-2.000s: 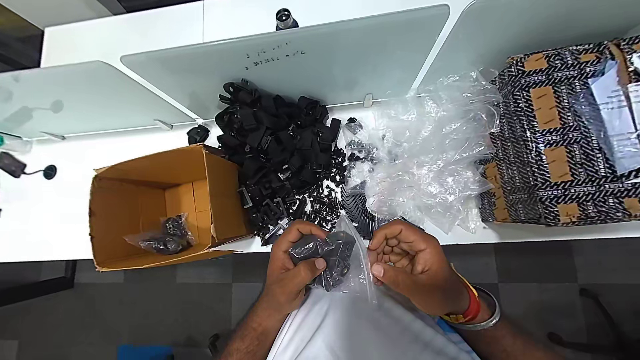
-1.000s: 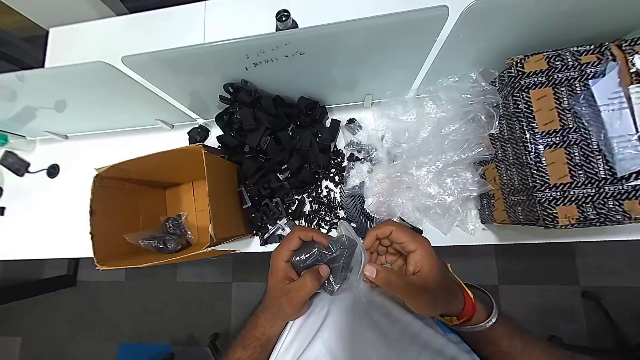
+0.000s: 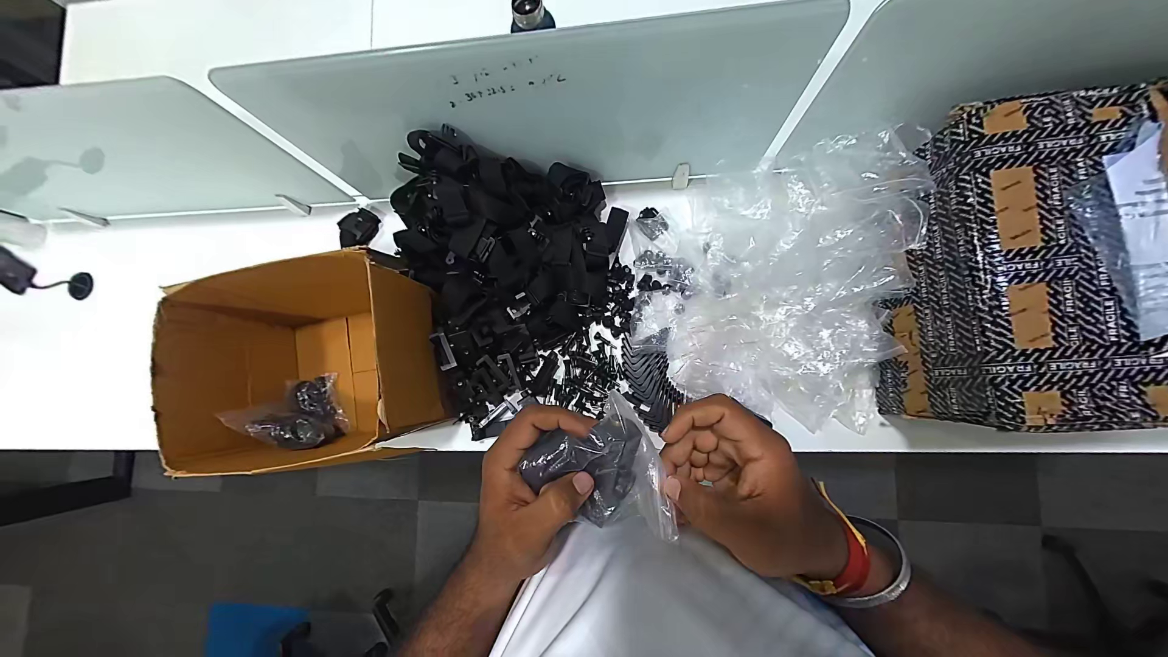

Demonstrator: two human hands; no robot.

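Note:
A clear plastic bag with dark contents (image 3: 598, 461) is between my hands, over the near edge of the white table. My left hand (image 3: 534, 497) grips its filled part, thumb on top. The fingertips of my right hand (image 3: 739, 488) pinch the bag's flattened edge on the right; the other fingers are curled. Just beyond the hands lie a heap of black straps with buckles (image 3: 511, 237), small black and metal parts (image 3: 584, 370) and a row of thin black pieces (image 3: 648, 379). Right of these is a pile of clear plastic bags (image 3: 776, 292).
An open cardboard box (image 3: 401, 347) at the left holds filled plastic bags (image 3: 301, 420). A parcel wrapped in black-and-white fragile tape (image 3: 976, 274) stands at the right. Frosted glass dividers (image 3: 639, 100) run behind the heap. A small black object (image 3: 359, 228) lies behind the box.
My right hand's fingertips have shifted a little along the bag's edge. The left hand keeps its hold on the filled part.

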